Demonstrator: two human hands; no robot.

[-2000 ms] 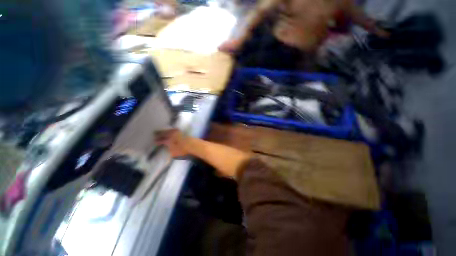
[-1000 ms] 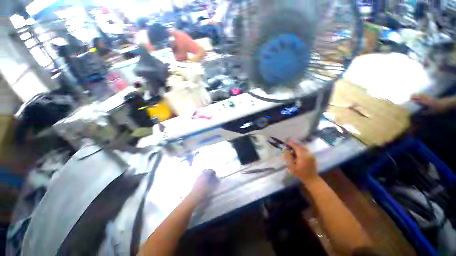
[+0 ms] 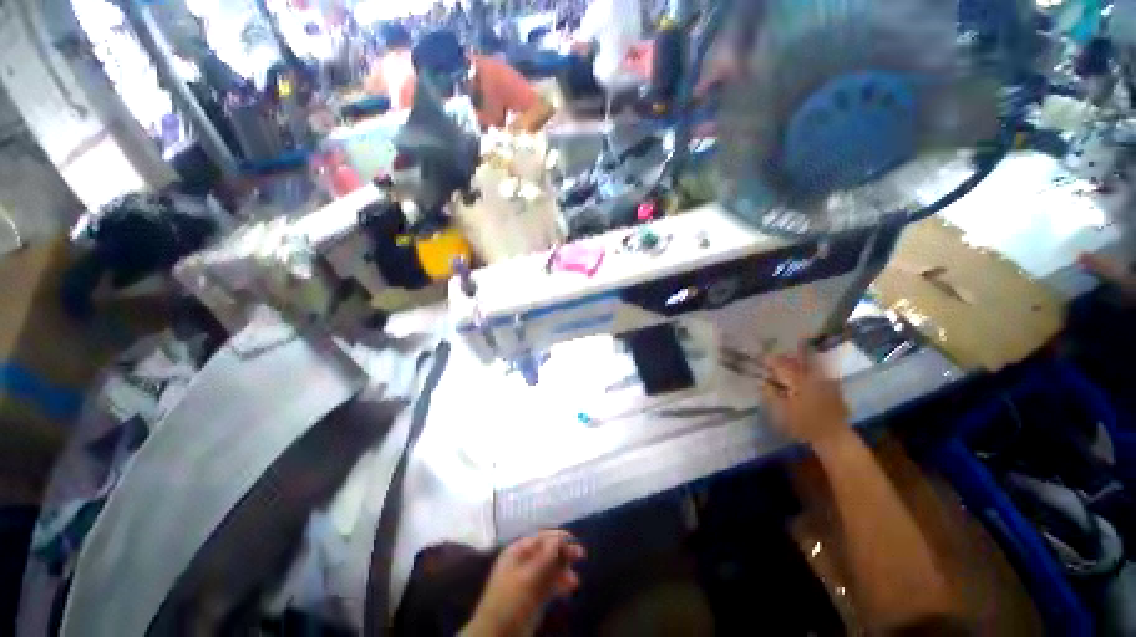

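Note:
The white sewing machine (image 3: 548, 311) stands on the white table, with its needle end at the left. My right hand (image 3: 807, 398) is over the bed at the right, with its fingers on slim dark thread snips (image 3: 745, 361); the grip is blurred. My left hand (image 3: 536, 575) is below the table's front edge, loosely curled, with nothing visible in it. Large garment panels (image 3: 206, 460), pale and dark, curve down at the left. A long dark strip (image 3: 401, 498) hangs beside them. A thin metal tool (image 3: 698, 412) lies on the bed.
A black flat pad (image 3: 660, 360) lies under the machine arm. A desk fan (image 3: 860, 131) stands behind it. A pink item (image 3: 577, 258) sits on the head. Brown cardboard (image 3: 953, 292) and a blue crate (image 3: 1015, 498) are at the right. A person (image 3: 505, 93) is at the back.
My left hand has moved from the tabletop down below the front edge. My right hand keeps the snips over the bed. The view has swung, so the machine sits further right than a second ago.

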